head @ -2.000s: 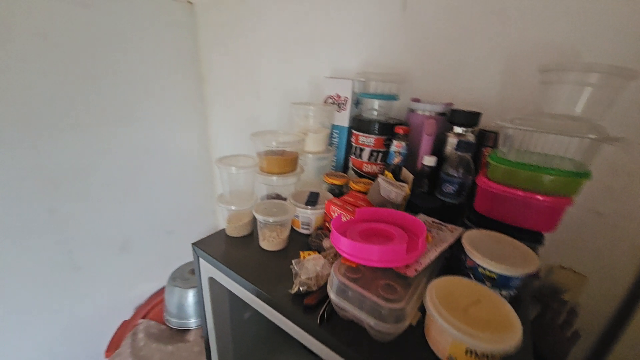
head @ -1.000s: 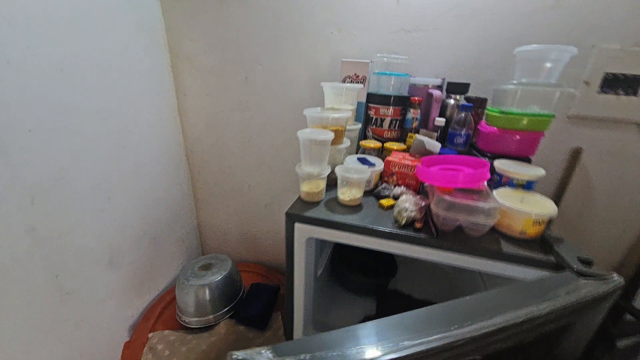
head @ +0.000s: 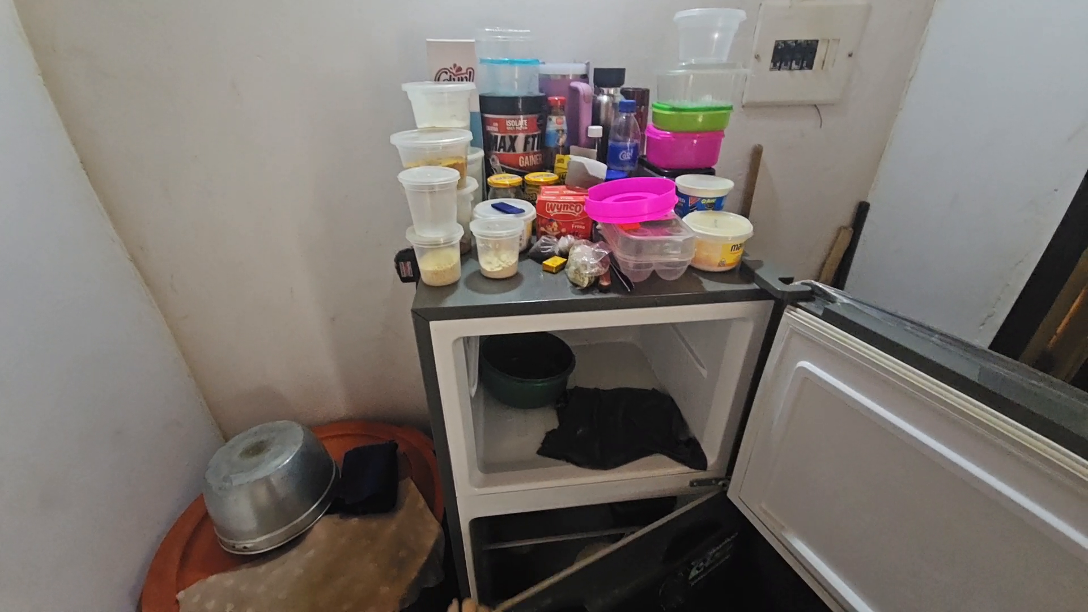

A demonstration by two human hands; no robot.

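Note:
Fingertips of one hand, seemingly my left hand [head: 469,605], show at the bottom edge, beside the free edge of the refrigerator's lower door [head: 646,561]; their grip is cut off by the frame. My right hand is out of sight. The upper freezer door [head: 909,459] stands wide at the right, and the lower door is partly open. Inside the freezer compartment [head: 510,459], a dark green plastic bowl [head: 527,370] sits at the back left, with a crumpled black cloth [head: 625,425] to its right on the floor.
Stacked plastic tubs [head: 432,200], a pink ring-shaped lid [head: 631,200], a clear egg container [head: 648,246], jars and bottles crowd the refrigerator top [head: 510,293]. At left, an upturned metal pot [head: 268,484] and a dark blue cloth [head: 370,478] rest on an orange round lid [head: 174,552].
The freezer door has swung wider to the right, and the lower door now shows partly open. The bowl and black cloth are plainly visible inside. The view has shifted.

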